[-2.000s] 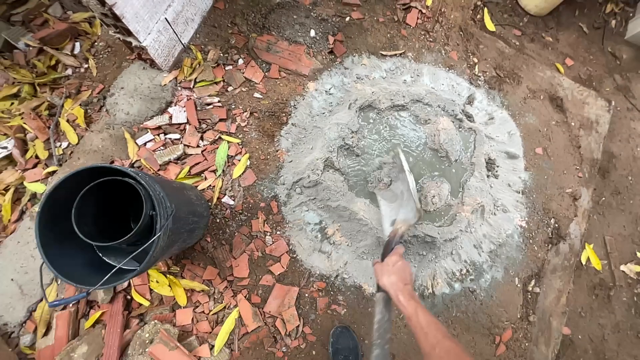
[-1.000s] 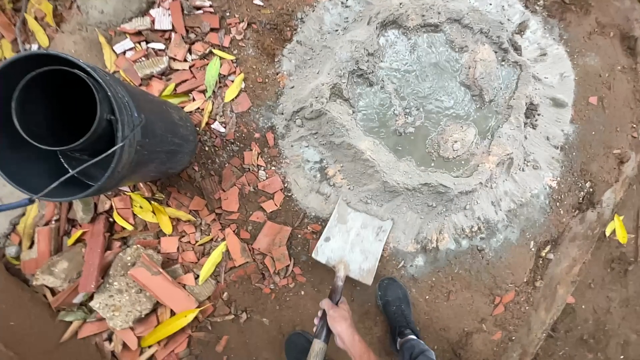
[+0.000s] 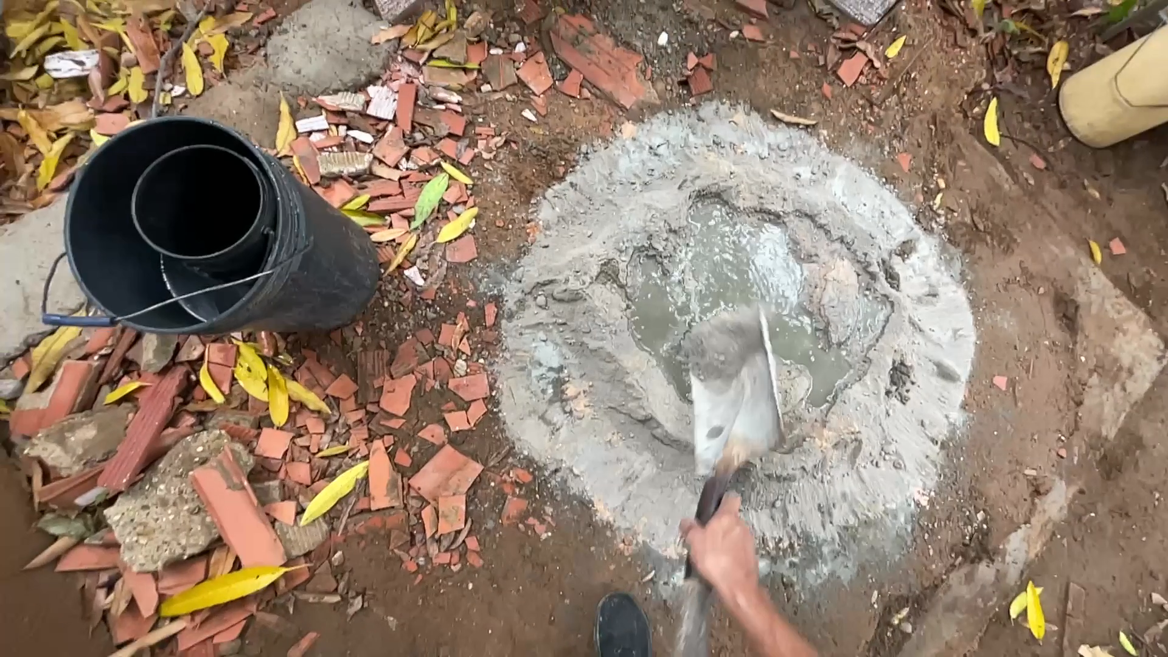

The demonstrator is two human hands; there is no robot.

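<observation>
One bare hand (image 3: 724, 546) grips the dark lower shaft of a shovel; its forearm comes in from the lower right, so it looks like my right hand. The shovel's metal blade (image 3: 737, 401) carries some grey mix at its tip and is over the near side of the water pool (image 3: 712, 265). That pool lies inside a ring of grey cement or mortar mix (image 3: 566, 365) on the ground. The shaft is blurred and runs out at the bottom edge. My left hand is not in view.
A black bucket (image 3: 342, 265) with a smaller one (image 3: 199, 196) inside stands at the left. Broken red tiles (image 3: 447, 470) and concrete chunks (image 3: 173, 502) litter the ground around it. A black shoe (image 3: 622, 626) shows at the bottom; a yellowish cylindrical object (image 3: 1113, 91) is at the upper right.
A second ago the blade lay bare at the ring's near edge; now it is over the pool with grey mix on it. The hand has moved forward with it.
</observation>
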